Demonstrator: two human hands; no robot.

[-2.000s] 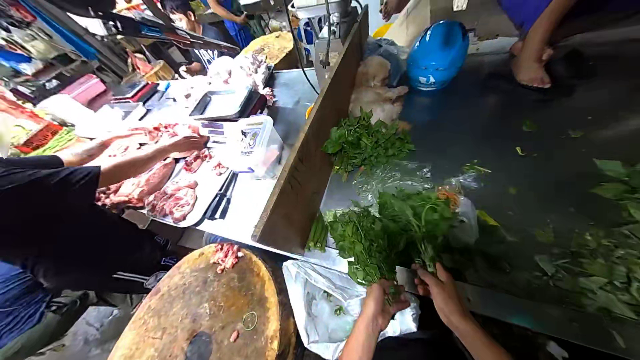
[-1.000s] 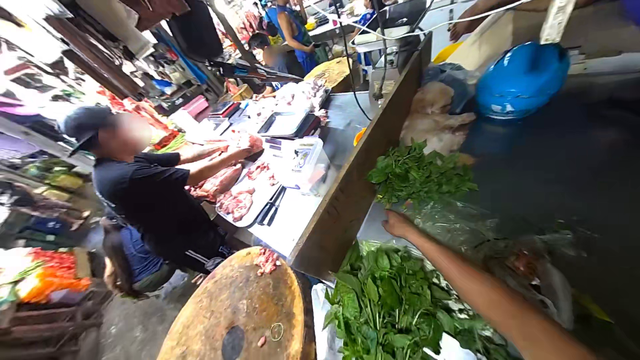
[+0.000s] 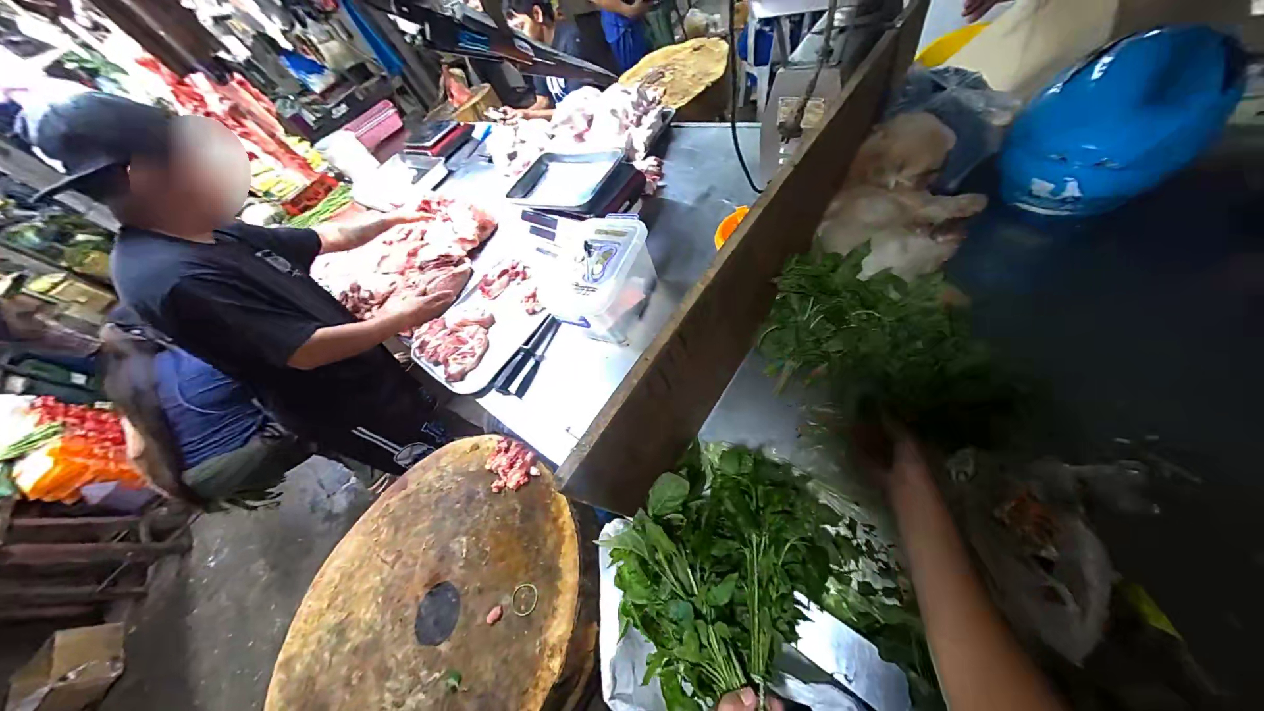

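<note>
At the bottom edge, my left hand (image 3: 748,700) grips the stems of a bunch of leafy greens (image 3: 726,573), with only its fingertips showing. The bunch stands over a white plastic bag (image 3: 620,647). My right hand (image 3: 884,444), dark and blurred, is at the lower end of another bunch of leafy greens (image 3: 879,326) on the metal table; whether its fingers are closed on the stems I cannot tell. Beyond that bunch lie pale pieces of meat (image 3: 894,197), perhaps poultry. A clear plastic bag (image 3: 1057,563) with something orange inside lies right of my right forearm.
A wooden board (image 3: 731,296) divides the tables. Left of it stand a round chopping block (image 3: 444,583) with meat scraps, a lidded plastic box (image 3: 607,276), knives (image 3: 528,355) and raw meat (image 3: 454,341). A person in a cap handles meat there. A blue rounded object (image 3: 1121,118) sits back right.
The person across the divider has reached farther over the meat. My right hand has moved from the divider's side to the lower end of the farther greens. My left fingertips now show at the near bunch.
</note>
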